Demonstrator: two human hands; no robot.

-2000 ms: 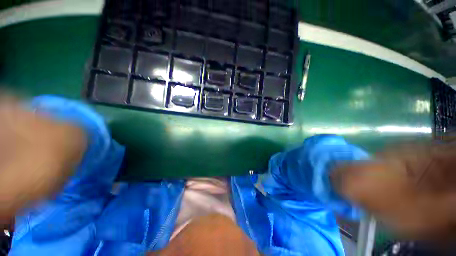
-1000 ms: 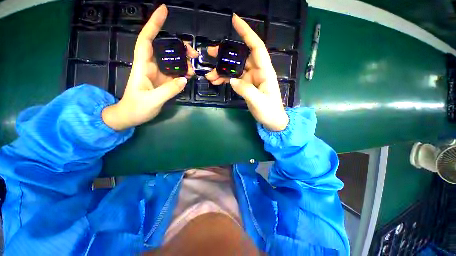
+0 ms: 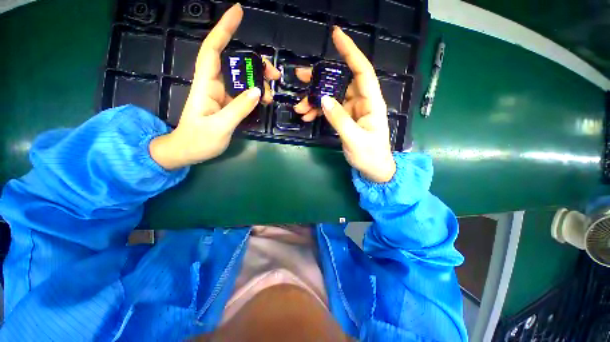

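Observation:
My left hand (image 3: 200,120) holds a black smartwatch body (image 3: 244,72) by its edges, its screen lit with green and white marks; my thumb is at its lower right corner. My right hand (image 3: 361,117) holds a second smartwatch body (image 3: 329,81), its dark screen showing rows of pale text; my thumb is on its lower left part. Both are held above the black blister tray (image 3: 134,60). Two watch bodies lie face down in pockets at the tray's upper left, ring side up. Between my hands some pockets show glare and raised outlines; I cannot tell what they hold.
A pen or marker (image 3: 433,80) lies on the green bench top (image 3: 501,127) right of the tray. A pale fan (image 3: 597,235) is at the right edge. Black gridded shapes (image 3: 555,314) are at the lower right. A pale strip (image 3: 515,33) runs along the bench's far side.
Two seconds ago my hands were blurred at the sides, with no watch visible. One second ago both held watches with short text and red and green marks; now the screens show other content.

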